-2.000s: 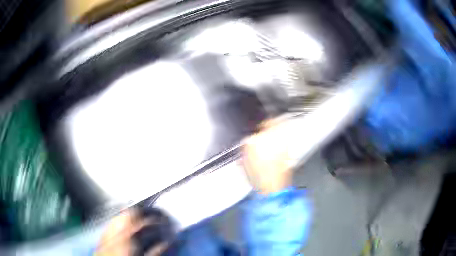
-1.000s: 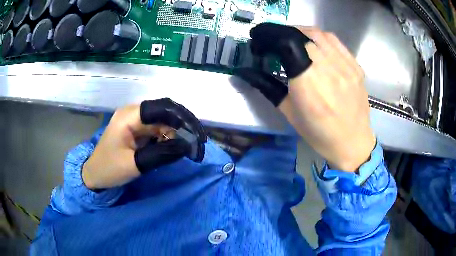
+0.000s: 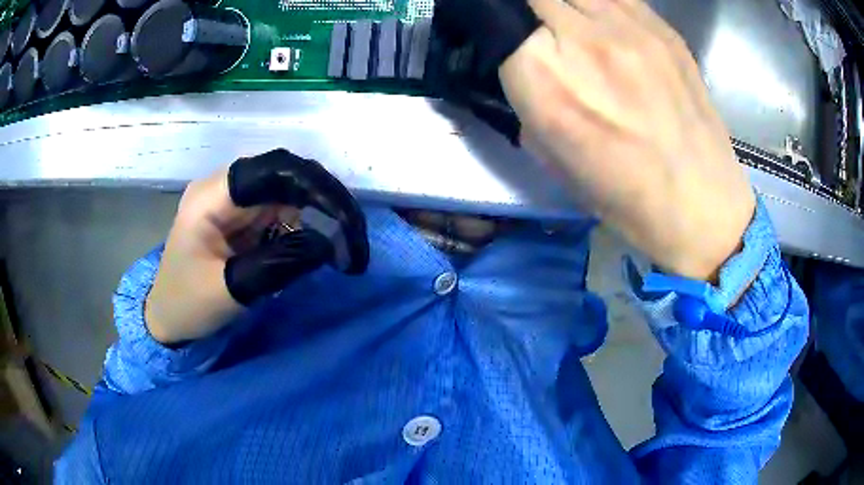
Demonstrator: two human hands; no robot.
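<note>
The green circuit board [image 3: 313, 71] lies beyond the rail, cut off by the top edge. Grey box capacitors [image 3: 360, 49] stand in a row at its near edge. My left hand [image 3: 275, 227], with black finger cots, is in front of my chest, its thumb and fingers closed around a grey box capacitor [image 3: 320, 224] with thin leads showing. My right hand [image 3: 606, 114] is over the board at the right end of the row. Its black-covered fingers point at the board edge; whether they hold a part is hidden.
The silver conveyor rail [image 3: 256, 133] runs across between me and the board. Large black electrolytic capacitors [image 3: 159, 38] cluster at the upper left. A shiny metal bed [image 3: 758, 66] and the conveyor chain [image 3: 772, 163] lie at the right. Yellow-black floor tape [image 3: 66, 379] shows at the left.
The view has shifted, so the board sits higher in the picture. My right hand is higher and covers the right end of the row. My left hand still holds the grey capacitor.
</note>
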